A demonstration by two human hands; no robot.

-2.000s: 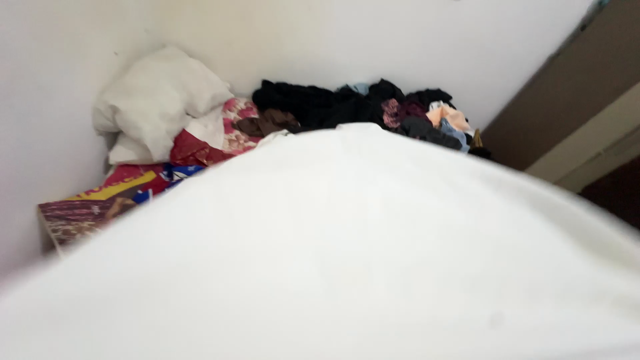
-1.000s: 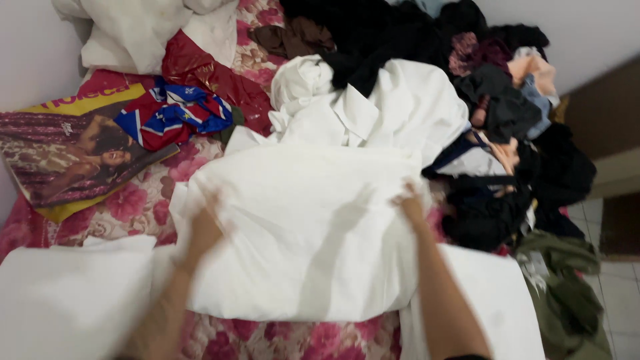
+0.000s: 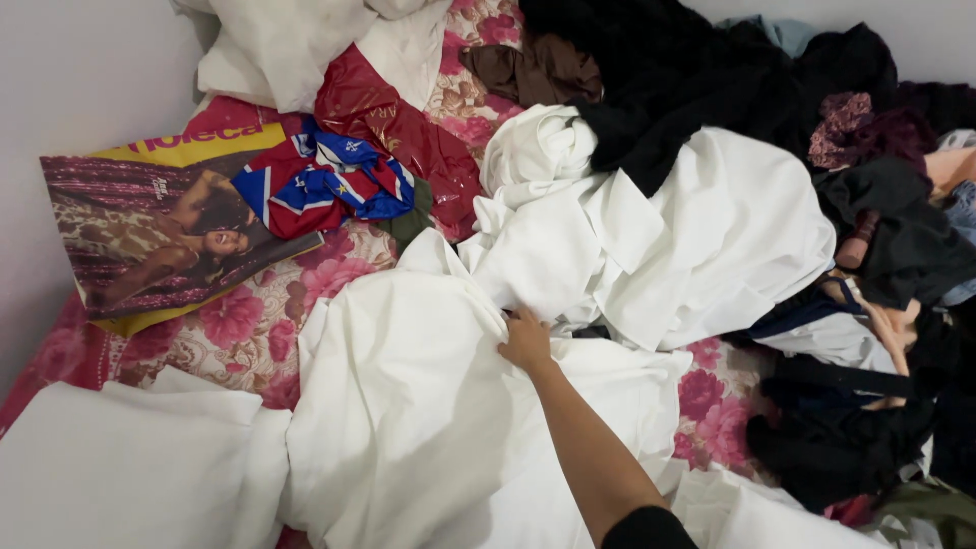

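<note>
A large white cloth (image 3: 396,381) lies rumpled across the middle of a bed with a floral cover. My right hand (image 3: 526,341) reaches in from the lower right and grips the far edge of this cloth near its centre. Just beyond the fingers is a bunched pile of white fabric (image 3: 709,236), with a rolled white piece (image 3: 537,149) at its far left. My left hand is out of the frame. Folded white cloth (image 3: 130,465) lies at the lower left, and more folded white cloth (image 3: 762,511) at the lower right.
A printed magazine or bag (image 3: 137,244) lies at the left, partly under a red and blue garment (image 3: 328,179). Behind are a shiny red plastic bag (image 3: 396,130) and a white bundle (image 3: 282,46). Black clothes (image 3: 709,69) and mixed garments (image 3: 877,229) heap along the right, near the walls.
The white cloth that filled the lower view two seconds ago now lies on the bed. One second ago both hands were over it; my left hand has since left the view.
</note>
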